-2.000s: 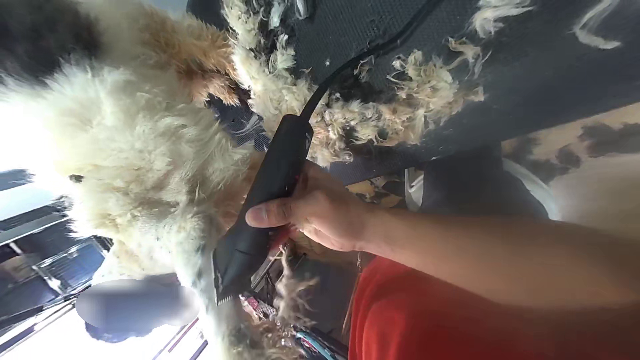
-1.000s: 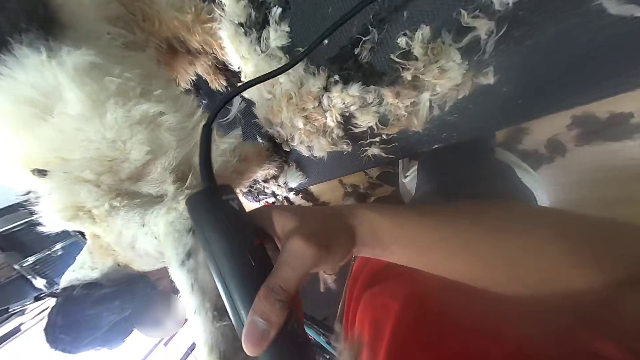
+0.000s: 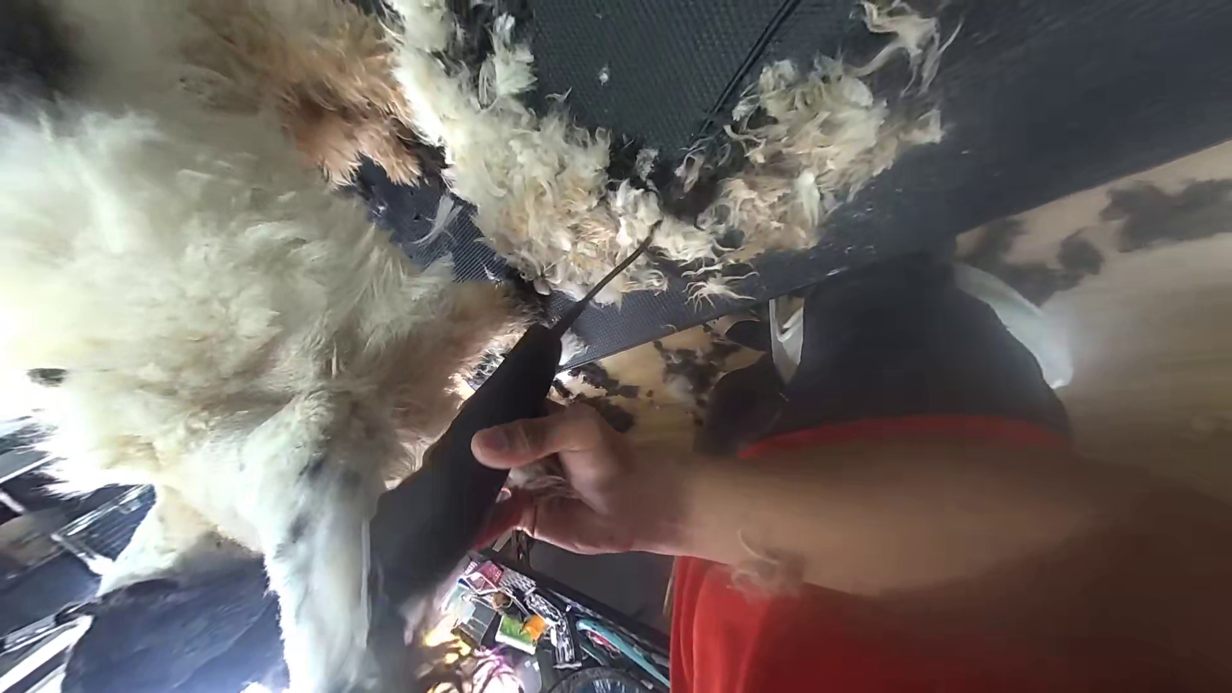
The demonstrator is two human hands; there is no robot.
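My left hand grips a black electric hair clipper, thumb on its near side and fingers curled behind. Its cord end points up and right, towards loose fur. The blurred lower end lies beside a white foreleg of a shaggy white and tan animal, apparently a dog; contact of the blade cannot be told. Loose cream fur lies on the dark textured table. A tuft of fur clings to my forearm. My right hand is not in view.
Dark clothing and a red shirt sit right of and below the table edge. Blotchy flooring shows at right. Mixed items and part of a wheel appear at the bottom.
My left hand has moved up in the view since one second ago. The clipper has turned, so its cord end now points up and right instead of up and left.
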